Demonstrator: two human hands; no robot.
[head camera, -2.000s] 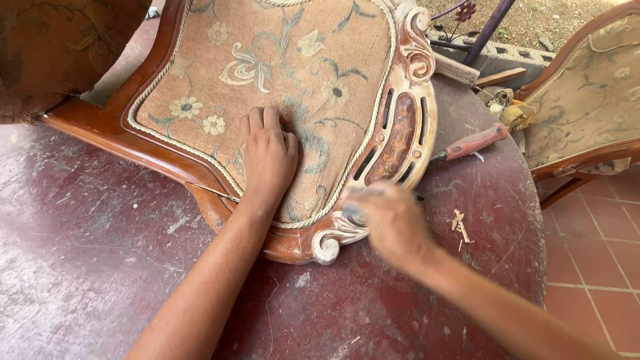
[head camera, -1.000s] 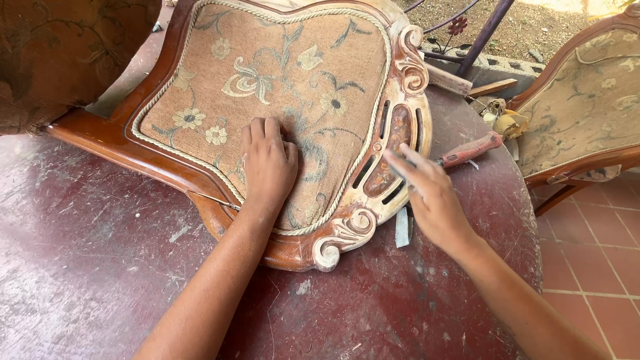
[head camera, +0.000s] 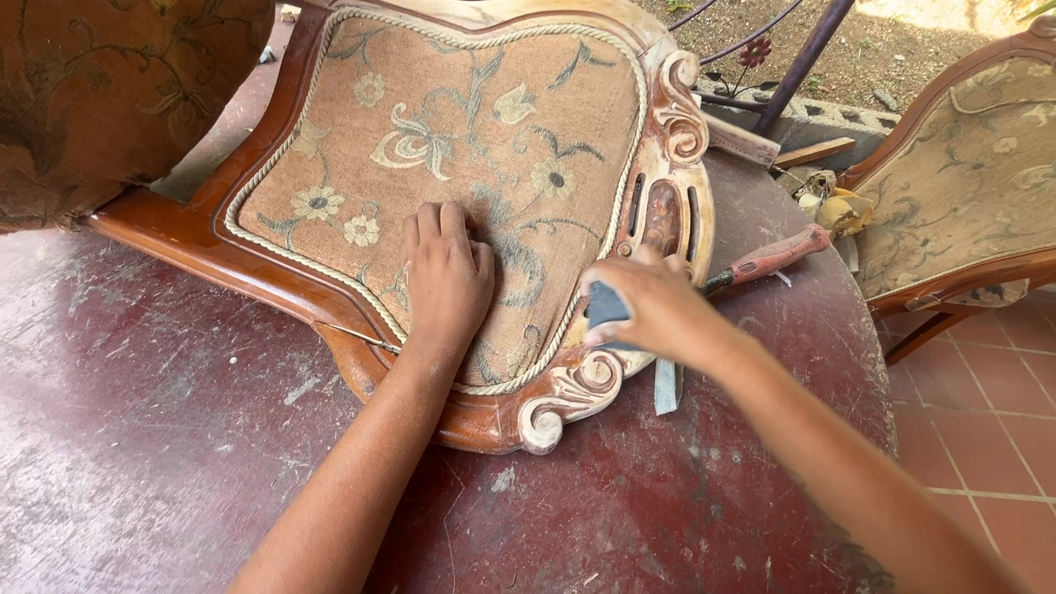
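An upholstered wooden chair back (head camera: 462, 165) with floral fabric and rope-like trim lies on the round red table (head camera: 511, 511). My left hand (head camera: 448, 276) rests on the fabric near its lower middle, fingers curled, holding no visible object. My right hand (head camera: 648, 305) grips a dark grey sanding piece (head camera: 607, 305), perhaps sandpaper, against the pale carved frame just above the lower scroll (head camera: 573, 396). Beside this hand lies a tool with a red handle (head camera: 780, 252); its working end is hidden. A pale blue-grey strip (head camera: 668, 386) sticks out below the right hand.
Another upholstered chair (head camera: 973, 165) stands at the right on the tiled floor (head camera: 982, 462). The chair's fabric-covered seat (head camera: 124, 107) rises at upper left. Wood pieces (head camera: 738, 136), a dried yellowish object (head camera: 837, 210) and purple metal railing (head camera: 804, 66) are beyond the table.
My right hand, lifted over the oval inlay one second ago, is now lower on the frame, nearer the bottom scroll. My left hand stays on the fabric.
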